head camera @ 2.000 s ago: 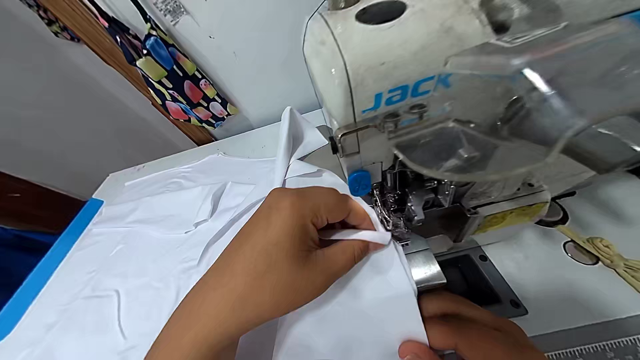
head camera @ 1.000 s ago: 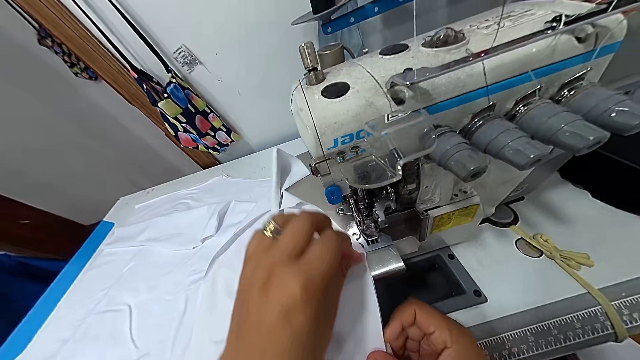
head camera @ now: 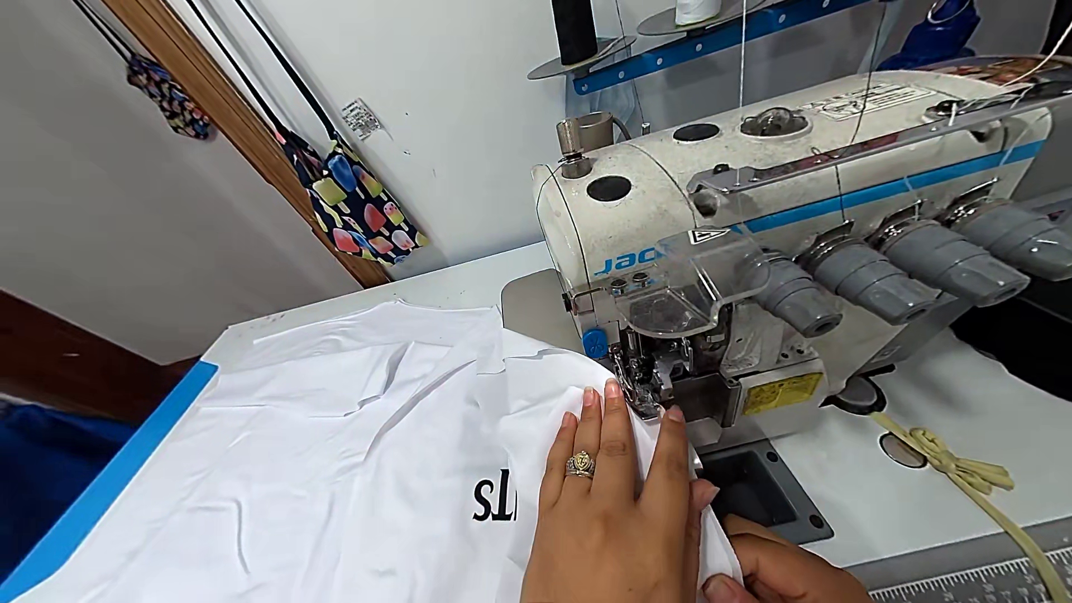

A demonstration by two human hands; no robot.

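Observation:
White fabric [head camera: 335, 469] with black lettering lies spread over the machine table, its right edge running to the presser foot [head camera: 643, 402] of a Jack overlock sewing machine [head camera: 670, 193]. My left hand [head camera: 611, 502], wearing a ring, lies flat on the fabric with fingers spread, the fingertips close to the presser foot. Lower right, my right hand [head camera: 779, 561] pinches the fabric's edge between thumb and fingers; part of this hand is outside the view.
Grey tension knobs [head camera: 871, 272] line the machine's front. A tied yellowish cord [head camera: 946, 461] and a clear ruler [head camera: 971, 578] are at right. Popsicle-print cloth bags [head camera: 356, 201] hang by the wall behind. Thread spools [head camera: 574, 33] stand on a blue rack. A dark recessed tray [head camera: 762, 486] is beside the presser foot.
My left hand has gone from pinching a fold of the fabric to lying flat on it. The raised fold by the machine now lies flatter. The view has shifted to show more of the machine.

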